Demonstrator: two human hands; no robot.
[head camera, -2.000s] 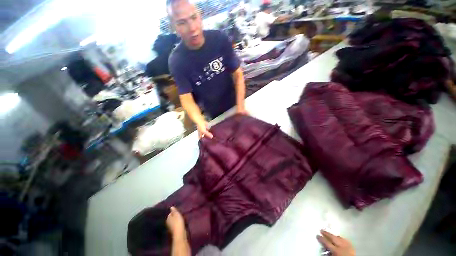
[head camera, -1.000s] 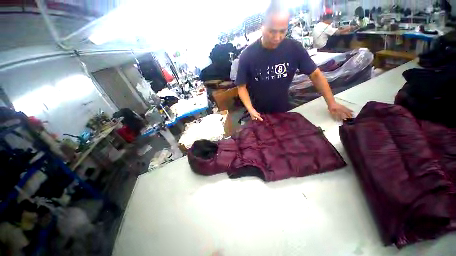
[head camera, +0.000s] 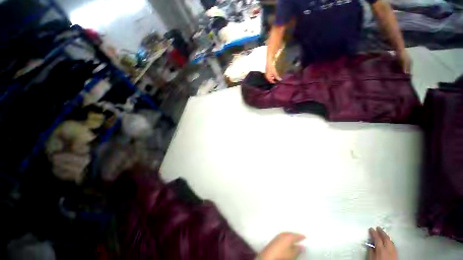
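A burgundy puffer vest (head camera: 350, 89) lies flat across the far side of the white table (head camera: 294, 167), hood to the left, with a person's hands on it. Another burgundy vest (head camera: 188, 228), blurred, is at the near left table edge. My left hand (head camera: 283, 247), cut off by the bottom edge, is right of this near vest over the table, fingers slightly apart, with nothing visible in it. My right hand (head camera: 383, 246), also cut off below, has a small metal glint at its fingers, which looks like thread snips (head camera: 370, 246).
A stack of burgundy vests (head camera: 447, 162) lies at the right table edge. A person in a dark T-shirt (head camera: 327, 30) stands across the table. Blue-framed shelves (head camera: 109, 129) with cluttered fabric stand at the left, beyond the table's left edge.
The view has swung left and down. The flat vest now shows higher in the picture, out from under my hand. The near left vest and both my hands have come into view.
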